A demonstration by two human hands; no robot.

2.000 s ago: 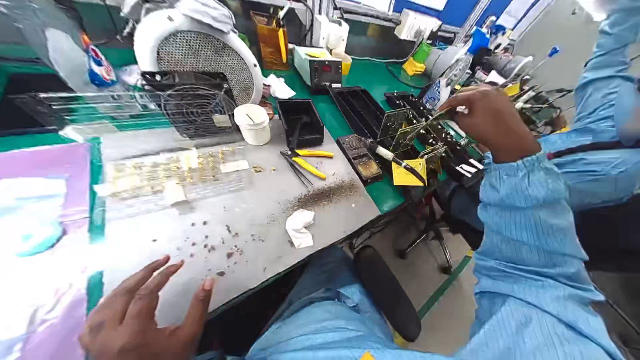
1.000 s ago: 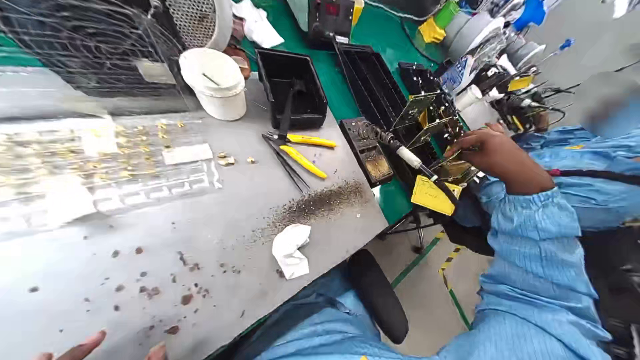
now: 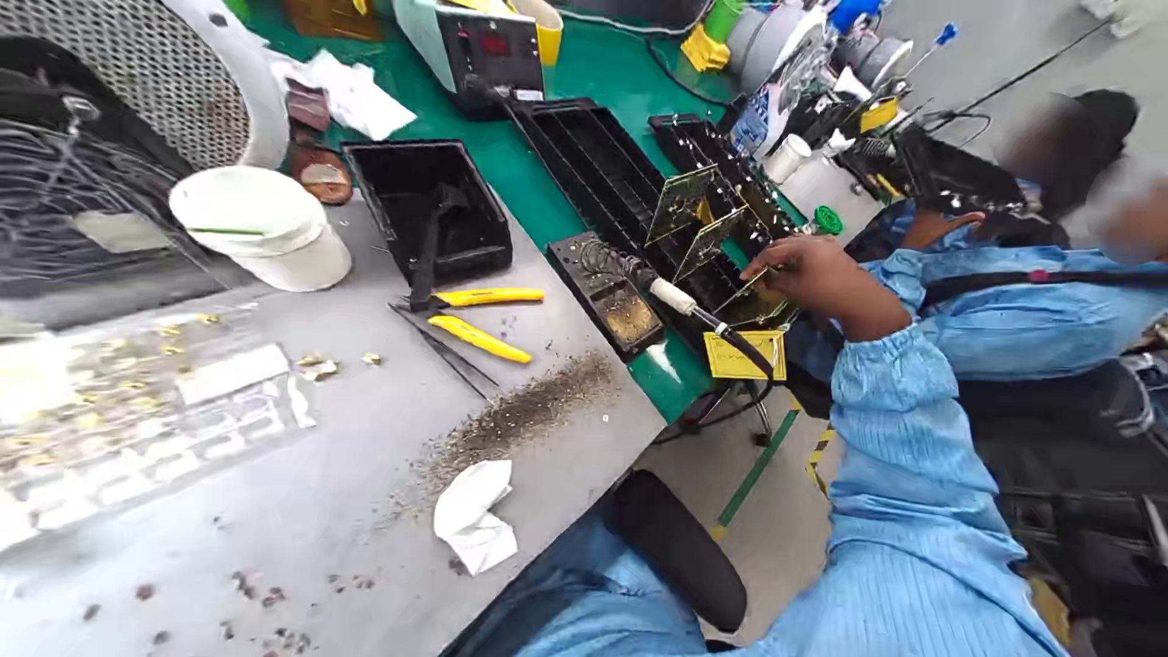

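My right hand reaches over the black slotted rack, its fingertips pinching the edge of a circuit board. More circuit boards stand upright in the rack beside it. A soldering iron rests in its coiled stand, left of my right hand. My left hand is out of view. On the grey table lie yellow-handled pliers, their head at a black tray, with dark tweezers close by. A clear tray of small gold-coloured parts lies at the left.
A white tub and a perforated metal guard stand back left. Crumpled white tissue and dark debris lie near the table's edge. A soldering station stands behind. A co-worker in a blue sleeve is close on the right.
My left hand, over the table at the lower left earlier, has left the view. My right hand stays at the boards in the rack. The view has moved closer to the table.
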